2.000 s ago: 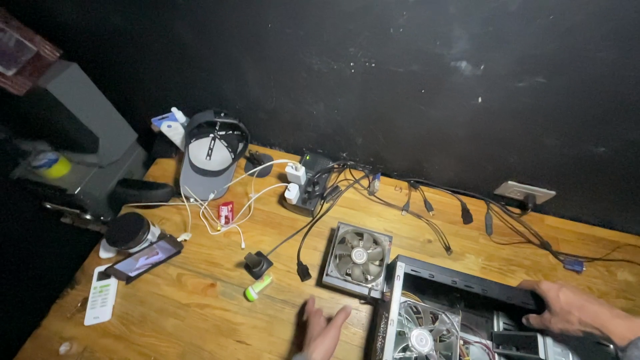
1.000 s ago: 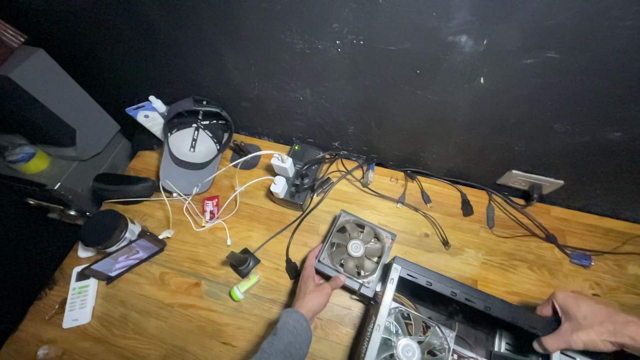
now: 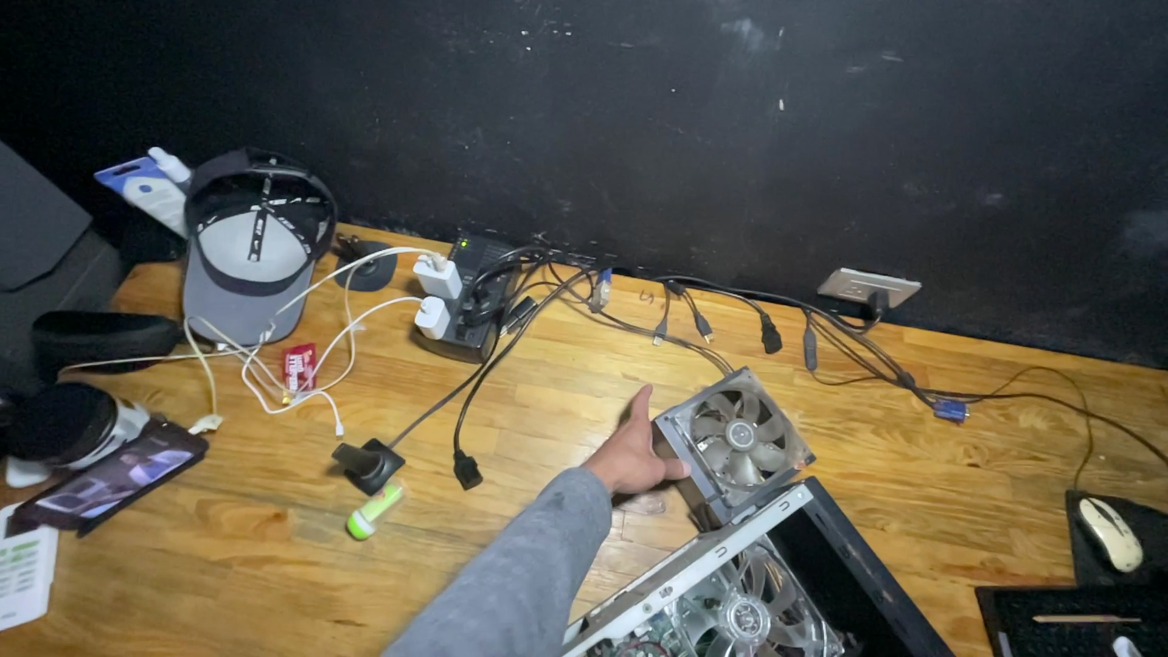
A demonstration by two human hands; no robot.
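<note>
My left hand [image 3: 636, 456], in a grey sleeve, is at the left side of a square cooling-fan unit [image 3: 737, 438], thumb raised and fingers at its edge. Whether it grips the unit is unclear. The dusty fan unit touches the upper corner of an open computer case [image 3: 693, 570]. Inside the case another clear-bladed fan [image 3: 746, 620] and part of a green circuit board show, cut off by the lower edge of the view. My right hand is out of view.
Behind lie a black power unit with white chargers [image 3: 438, 276] and tangled cables [image 3: 821, 333]. At left are a cap [image 3: 255, 242], a phone [image 3: 119, 474] and a green-white flashlight-like item [image 3: 374, 511]. A mouse [image 3: 1110, 534] lies at right, near a wall outlet [image 3: 869, 287].
The fan unit and the computer case stand at a different angle, turned on the table. My right hand, on the case's edge before, has left the view. The view has shifted.
</note>
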